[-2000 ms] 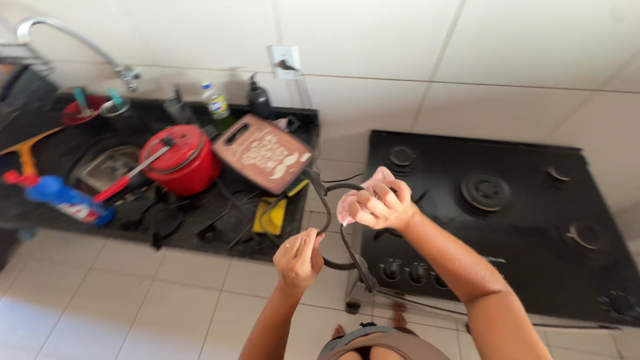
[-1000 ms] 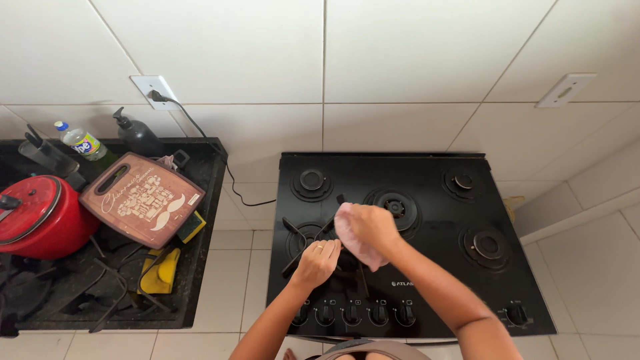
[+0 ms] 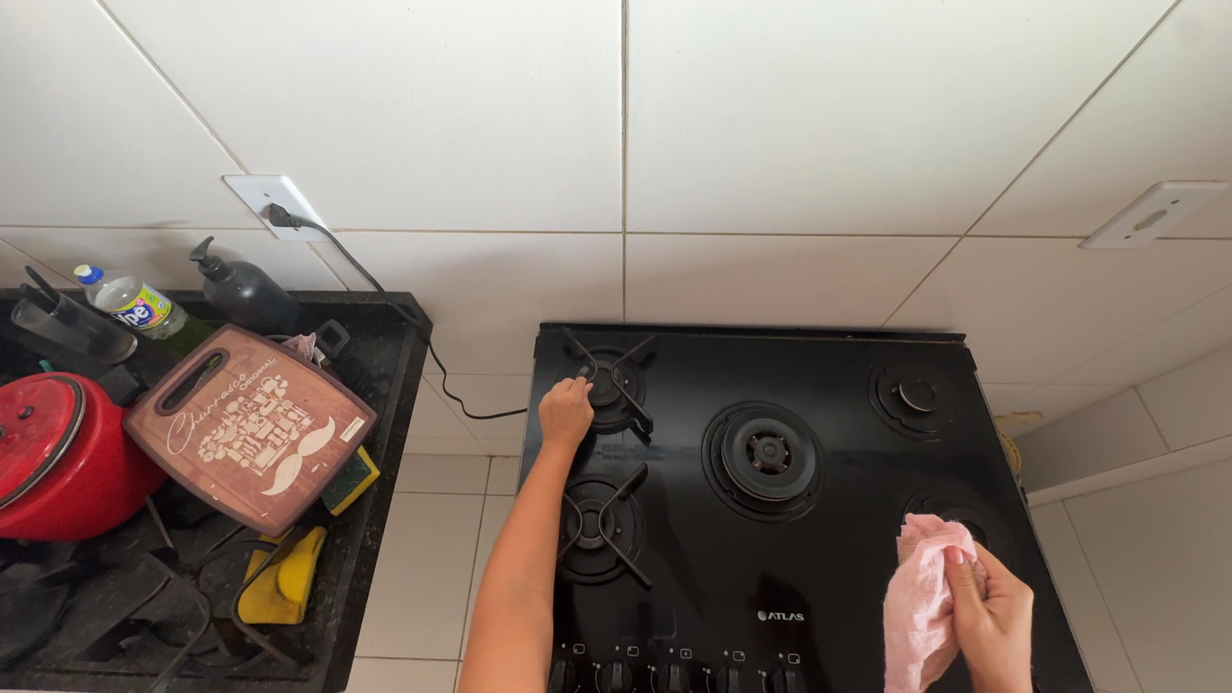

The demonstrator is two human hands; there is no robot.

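My left hand reaches over the left side of the black Atlas gas cooktop, its fingers at the pan support around the back left burner. Whether the fingers grip the support or only touch it is hard to tell. A second pan support lies over the front left burner. My right hand holds a crumpled pink cloth above the right front of the cooktop. The centre burner and back right burner have no support over them.
On the dark stone counter at left are a red pot, a cutting board, a detergent bottle, a black pump bottle, a yellow cloth, a sponge and loose pan supports. A black cord hangs between counter and cooktop.
A pan support held between both hands two seconds ago is out of them. My left hand has moved to the back left burner, my right hand with the cloth to the right front. The view has shifted right.
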